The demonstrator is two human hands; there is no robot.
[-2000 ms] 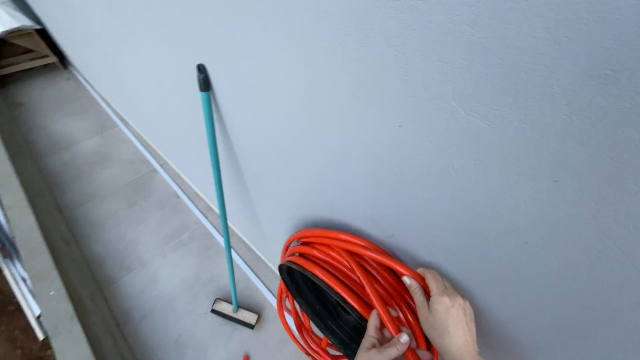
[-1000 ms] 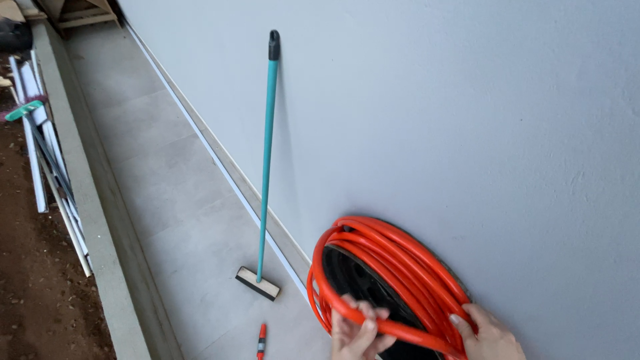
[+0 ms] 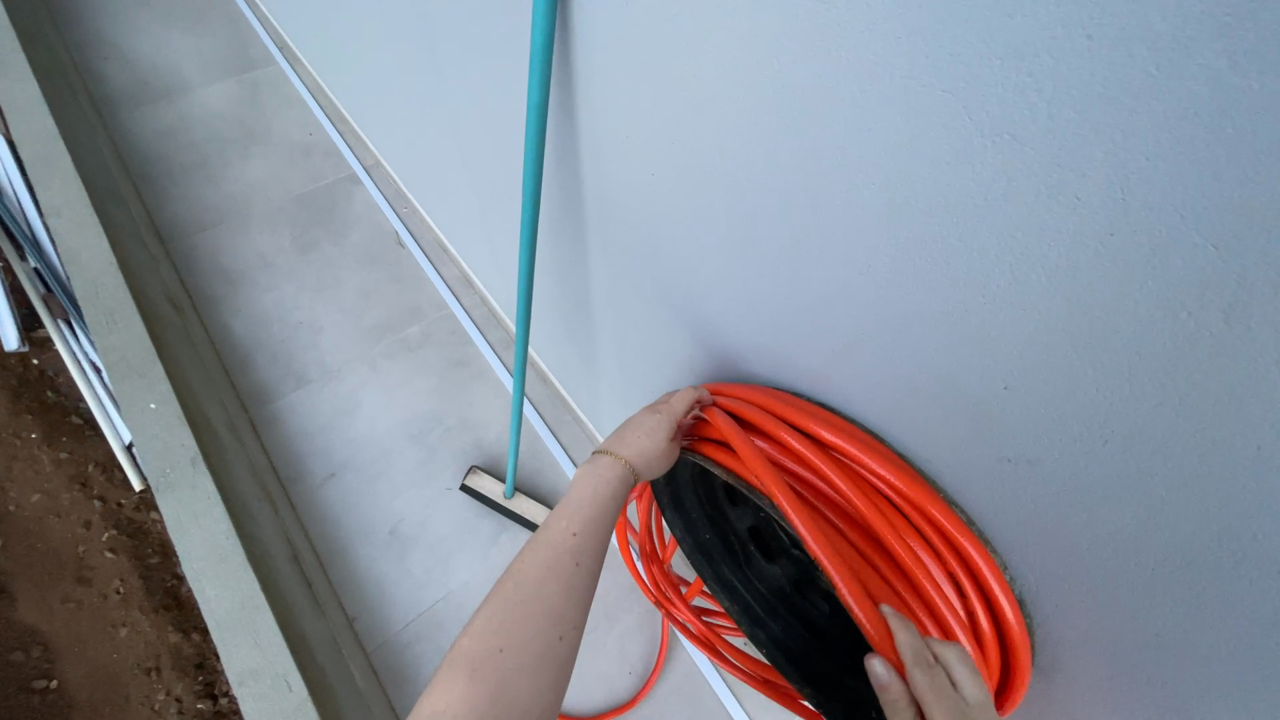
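Observation:
An orange hose (image 3: 850, 480) lies in several loops around a black round holder (image 3: 760, 570) against the wall, with more loops hanging below it. My left hand (image 3: 655, 430), a thin chain bracelet at its wrist, grips the hose at the upper left of the coil; the fingertips are partly hidden behind the loops. Lower right, my right hand (image 3: 930, 665) has its thumb and fingers around a strand at the front of the coil. Left of the coil stands a squeegee (image 3: 505, 497) with a teal handle (image 3: 533, 190), leaning on the wall.
Grey floor tiles (image 3: 330, 330) run beside the pale wall (image 3: 900, 200), with a white strip (image 3: 420, 255) along its foot. A low concrete curb (image 3: 150, 380) borders the tiles on the left. Beyond it, long white strips (image 3: 75, 370) lie on brown soil (image 3: 90, 570).
My left hand has moved from the lower front of the coil up to its upper left edge. The hose strand it held out in front now lies against the coil. The view has shifted closer.

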